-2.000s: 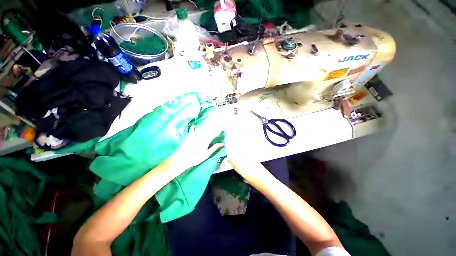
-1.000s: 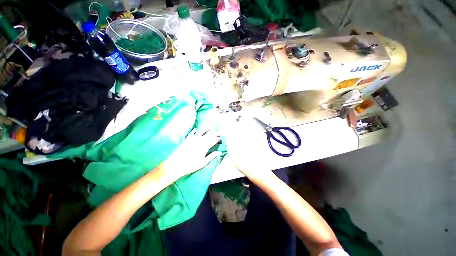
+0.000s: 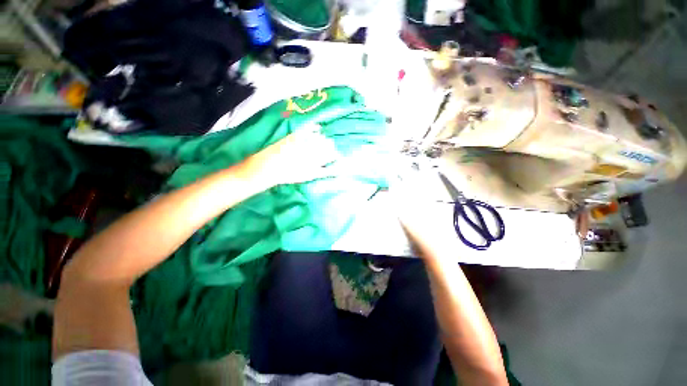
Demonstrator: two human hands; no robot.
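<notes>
A bright green garment (image 3: 301, 203) with a small yellow print lies bunched on the white table (image 3: 520, 230), left of the needle area (image 3: 420, 149), and hangs over the front edge. My left hand (image 3: 305, 154) lies on the garment with the arm stretched across it; glare hides the fingers, so I cannot tell whether they grip. My right hand (image 3: 395, 203) is at the garment's right edge, washed out by glare, its fingers not readable. The cream sewing machine (image 3: 512, 113) stands behind and to the right. Dark-handled scissors (image 3: 478, 222) lie right of my right hand.
A black garment (image 3: 166, 68) is heaped at the table's left. A blue-labelled bottle (image 3: 258, 26), a small black ring (image 3: 293, 56) and a basin with green contents (image 3: 301, 13) are at the back. Darker green cloth (image 3: 34, 196) lies at lower left.
The view has shifted, and the machine and scissors now appear further right. My left hand has moved up and away from the table's front edge over the garment, which is bunched differently, its yellow print plainer.
</notes>
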